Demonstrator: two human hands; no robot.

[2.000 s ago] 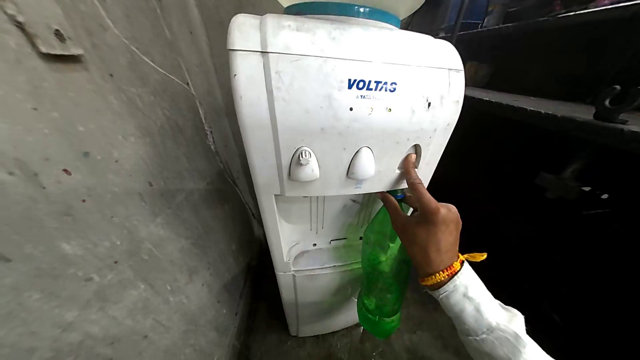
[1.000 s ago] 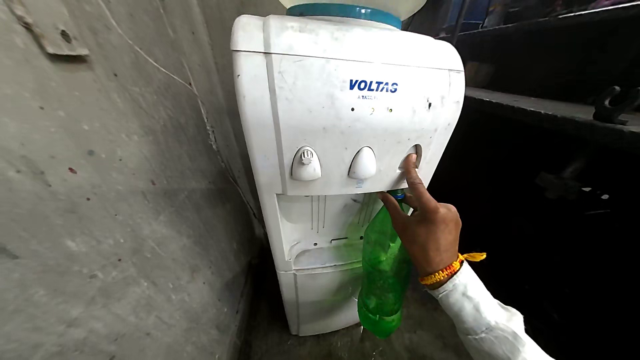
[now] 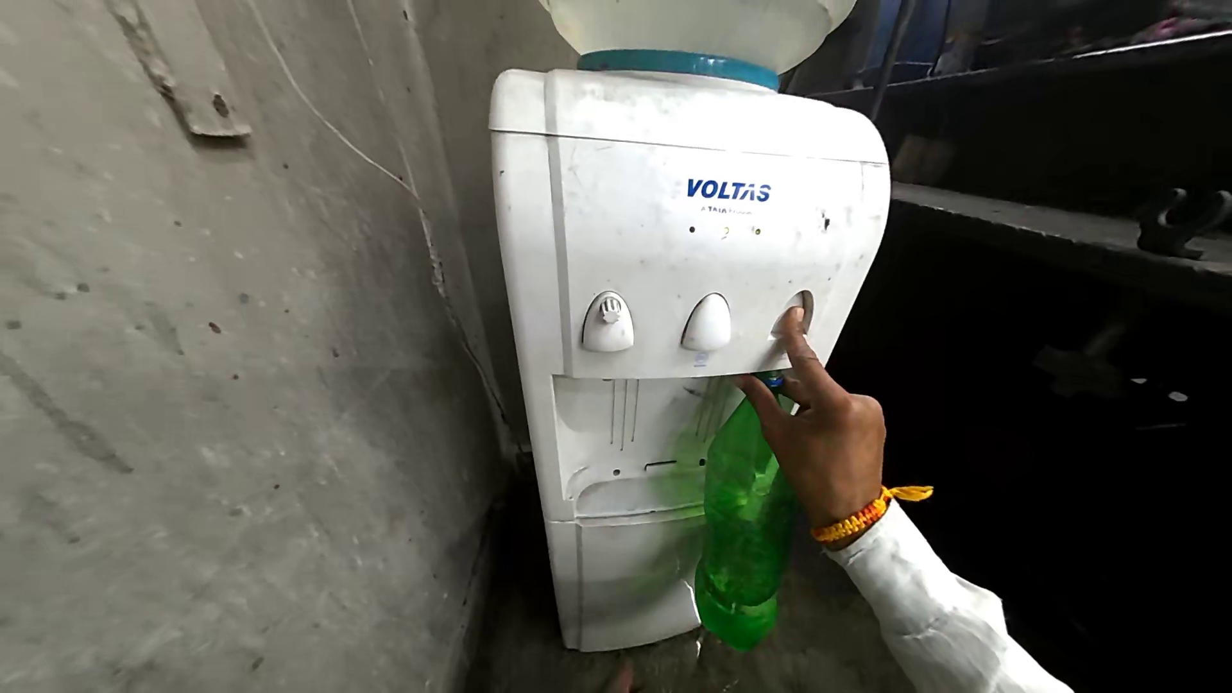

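Note:
A white Voltas water dispenser [image 3: 654, 241] stands upright with a large water bottle [image 3: 693, 24] inverted on top, above a teal ring. My right hand [image 3: 828, 443], with a yellow and orange thread bracelet at the wrist, grips the neck of a green plastic bottle [image 3: 751, 520] between thumb and fingers. Its index finger presses the rightmost tap button [image 3: 791, 318]. The bottle hangs below that tap, its mouth close under the panel and mostly hidden by my fingers. The water level inside it is hard to tell. The middle button [image 3: 707, 322] and left button [image 3: 608, 322] are untouched. My left hand is not in view.
A grey plastered wall [image 3: 241, 385] with a thin cable rises at the left. Behind the dispenser on the right runs a dark stone-like ledge [image 3: 1039, 226] with a dark metal object [image 3: 1184, 226] on it. The floor [image 3: 808, 654] shows below, around the dispenser's base.

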